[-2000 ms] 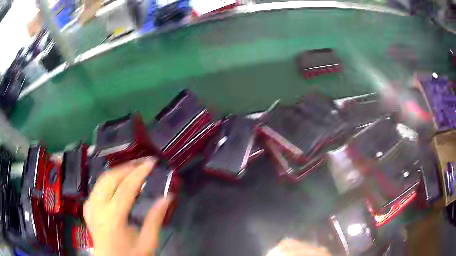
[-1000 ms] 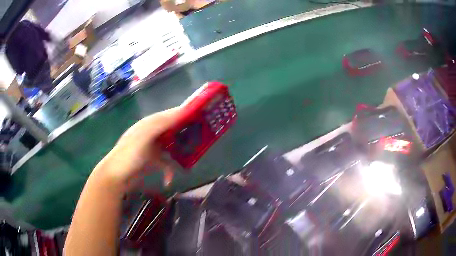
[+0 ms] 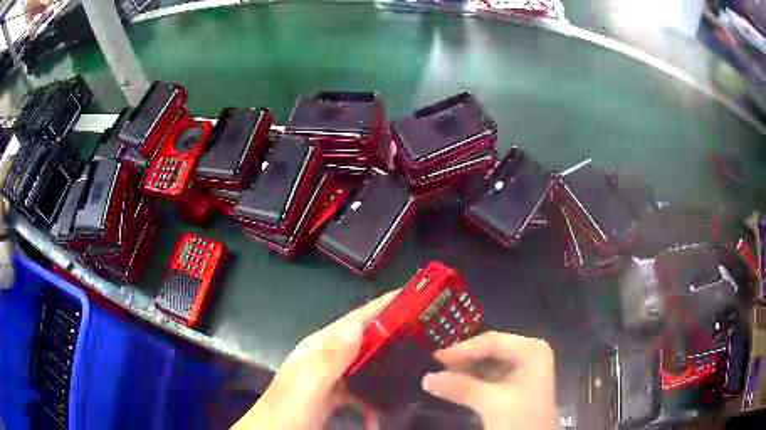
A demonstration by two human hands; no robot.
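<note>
A red radio unit (image 3: 424,312), with pale round keypad buttons and a dark lower face, is tilted at the bottom centre. My left hand (image 3: 323,369) holds it from the left side, with fingers behind its edge. My right hand (image 3: 500,378) is on its right, with thumb and fingertip close together at the dark part of the face. Whether they pinch a separate dark grille cannot be told. The lower end of the unit is dark and partly hidden by my fingers.
Stacked black-backed red units (image 3: 340,117) line the green belt (image 3: 277,50). A finished-looking red unit (image 3: 191,281) lies at left, above a blue tote (image 3: 126,361). Another red unit with an open round speaker area (image 3: 176,159) leans among the left stacks. More units crowd the right.
The view has turned. A red unit that was held out over the belt in my left hand is now low and close to me, if it is the same one. My right hand has come to it.
</note>
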